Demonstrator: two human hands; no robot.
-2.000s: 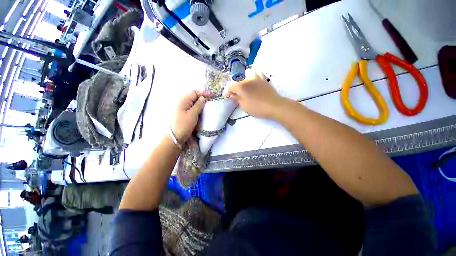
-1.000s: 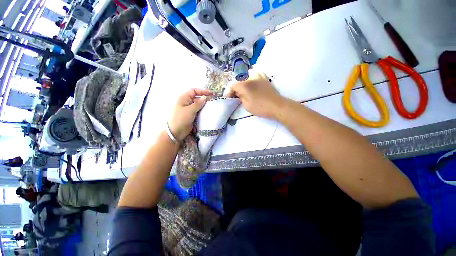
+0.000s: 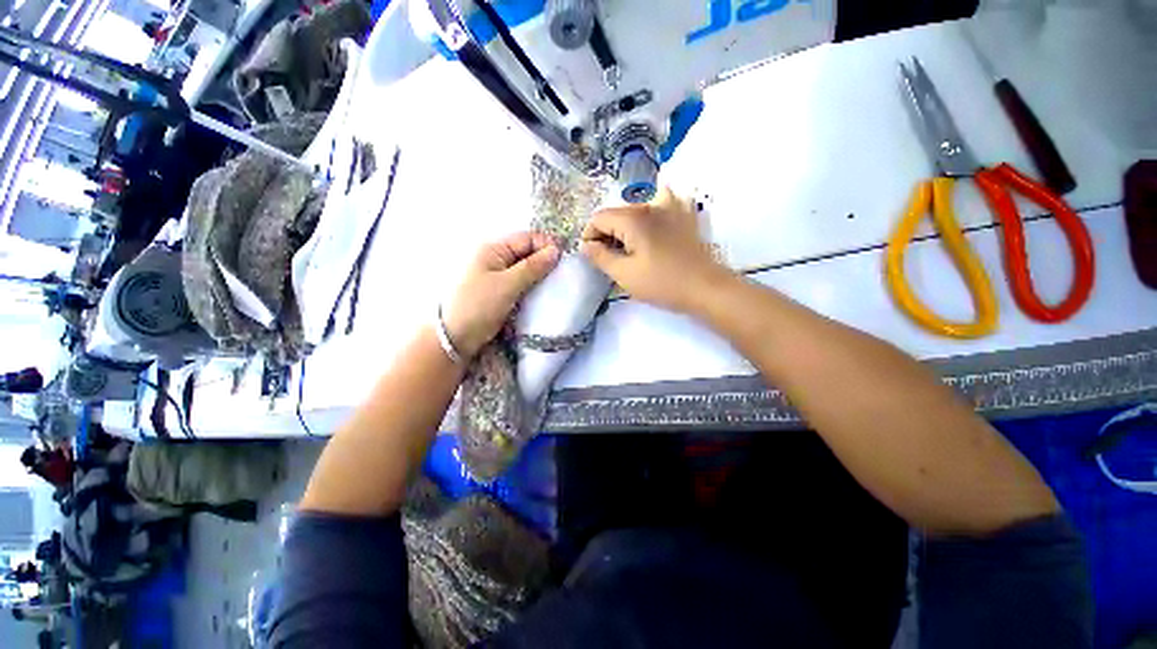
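A speckled tweed piece [image 3: 565, 200] lies under the white machine head [image 3: 761, 44], close to the presser foot area; the needle is hidden. A white-backed piece [image 3: 558, 304] is joined or laid against it and hangs toward the table's front edge, where a tweed end [image 3: 492, 418] droops over. My left hand [image 3: 501, 285] pinches the left edge of the cloth between thumb and fingers. My right hand [image 3: 650, 251] pinches the cloth just right of it, below the needle area. The fingertips are a little apart.
Scissors with yellow and red handles [image 3: 971, 241], a dark-red-handled tool [image 3: 1034, 133] and a maroon object [image 3: 1142, 222] lie right. Stacked tweed and white-backed pieces [image 3: 254, 247] lie left. A measuring tape [image 3: 761, 396] runs along the front edge. A tweed bundle [image 3: 476, 571] lies below.
The whole view has shifted slightly, moving the machine and scissors right in the picture. My left fingers have closed from a looser pose onto the cloth edge. More tweed shows above my hands.
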